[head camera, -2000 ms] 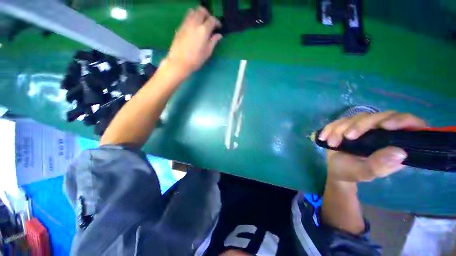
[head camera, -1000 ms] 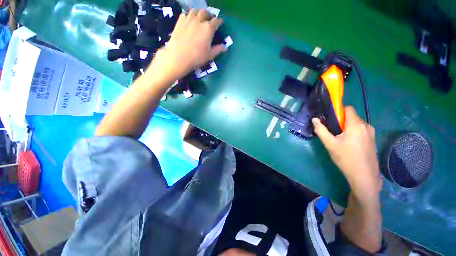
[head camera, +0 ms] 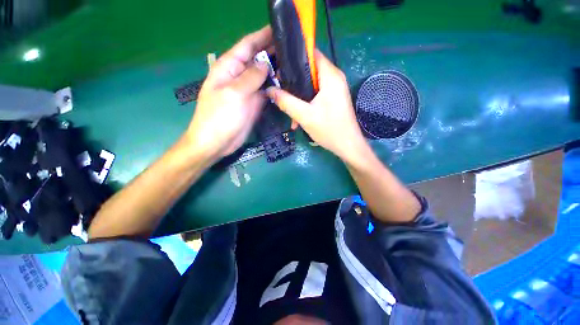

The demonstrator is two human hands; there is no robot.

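Observation:
My right hand is closed around the electric screwdriver, which has a black body and an orange back. Its rear end runs out of the top of the picture. My left hand holds a black sub-part with a bright metal plate, close against the screwdriver and my right thumb. The black plastic frame lies on the green bench below both hands. One of its arms sticks out to the left, past my left hand. The hands hide much of the frame and sub-part. The screwdriver tip cannot be made out.
A round mesh-like dish with dark screws stands right of my right hand. A pile of black sub-parts with bright plates lies at the far left, below a grey metal strip. An open cardboard box with white plastic is below the bench edge.
My left hand has left the pile and come to the frame with a sub-part. My right hand still holds the screwdriver, now beside my left hand. The view has shifted, with the pile now further left.

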